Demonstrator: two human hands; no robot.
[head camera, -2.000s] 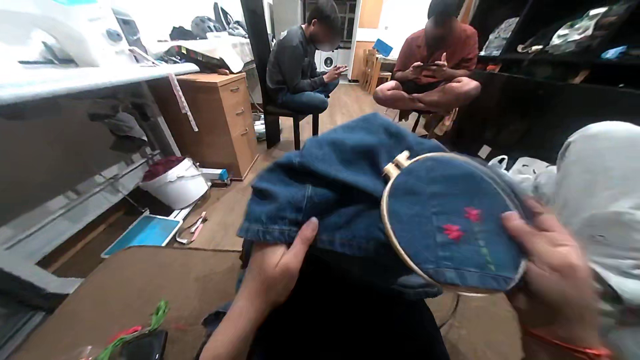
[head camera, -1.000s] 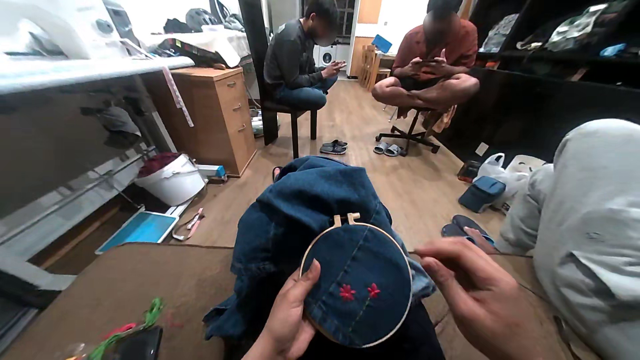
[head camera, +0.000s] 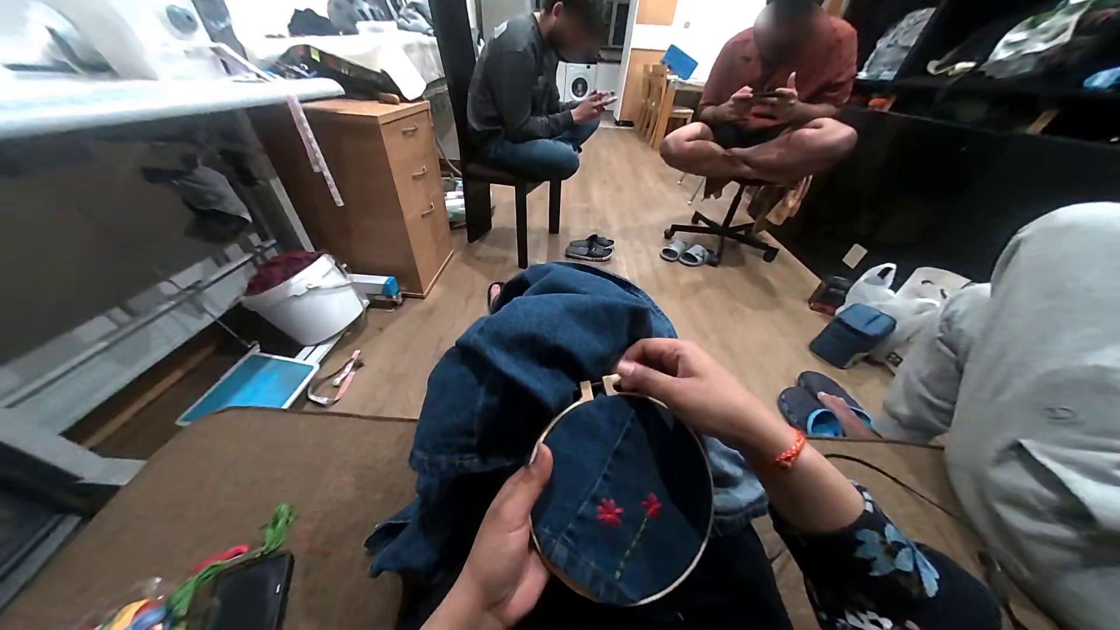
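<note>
A round wooden embroidery hoop (head camera: 710, 499) holds blue denim stretched over my lap, with two red flowers (head camera: 610, 512) and a green stitched stem on it. My left hand (head camera: 512, 538) grips the hoop's left rim, thumb on the front. At the top, the fingers of my right hand (head camera: 674, 376) pinch the screw end of the hoop's clamp (head camera: 604, 385). The rest of the denim garment (head camera: 551, 324) is bunched beyond the hoop. No needle can be made out.
Green thread (head camera: 278, 527), other coloured threads and a black phone (head camera: 254, 591) lie on the brown seat at left. A person in grey trousers (head camera: 1024, 350) sits close at right. Two people sit ahead on chairs. A white bucket (head camera: 306, 302) and blue tray (head camera: 249, 385) stand on the floor.
My right hand has moved from beside the hoop onto its clamp screw. Two seconds ago it held the hoop's right rim, while my left hand was on the loose denim; now my left hand holds the hoop.
</note>
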